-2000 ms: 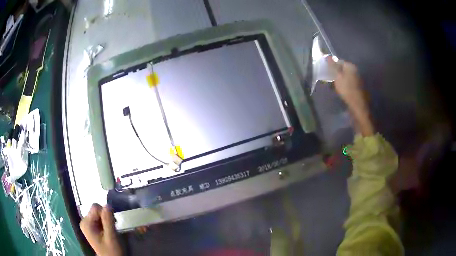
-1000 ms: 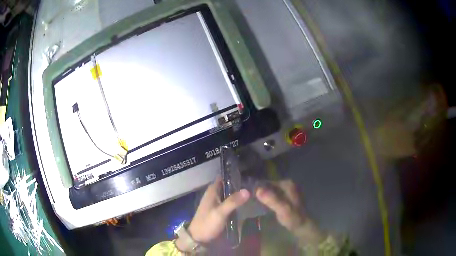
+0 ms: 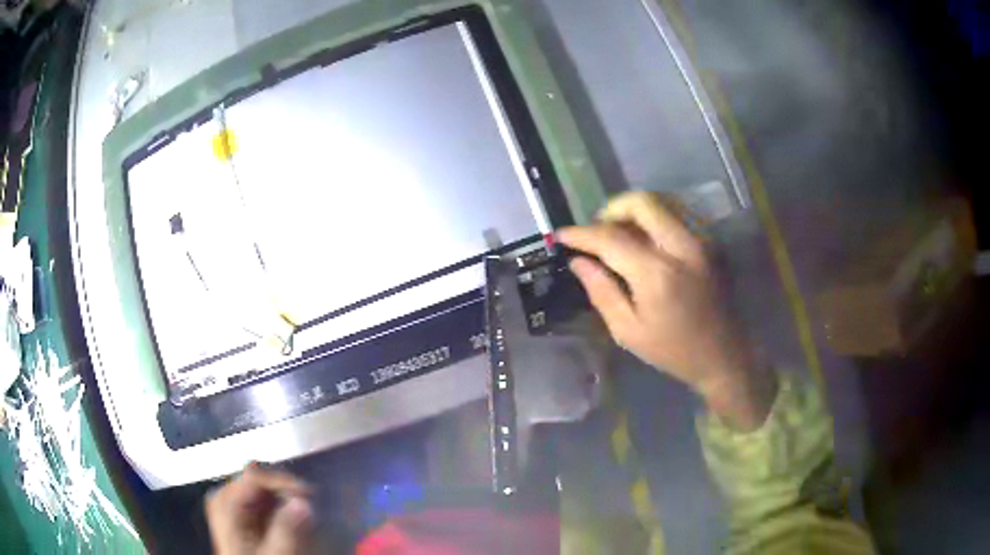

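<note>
The LCD screen assembly (image 3: 369,163) lies in the dispensing fixture (image 3: 358,369), silvery-white back up, with yellow tape tabs (image 3: 224,144) and a thin display cable. My right hand (image 3: 662,293) is at the fixture's front right corner. Its index fingertip is beside a small red mark (image 3: 550,240), with thumb and index apart and nothing visible between them. A slim dark strip (image 3: 500,379) with a translucent grey piece beside it crosses the fixture's front bar. Neither hand visibly holds it. My left hand (image 3: 258,515) is blurred and curled at the bottom left, below the machine's front edge.
A tangled heap of white waste strips (image 3: 65,455) lies on the green bench at the left. The silver machine bed (image 3: 619,98) extends right of the fixture. A yellow line curves down at the right. A box-like brown shape (image 3: 885,293) is blurred at the far right.
My left hand has left the dark strip and moved left. My right hand first came in from the right side of the bed to the strip, then moved up to the fixture's corner.
</note>
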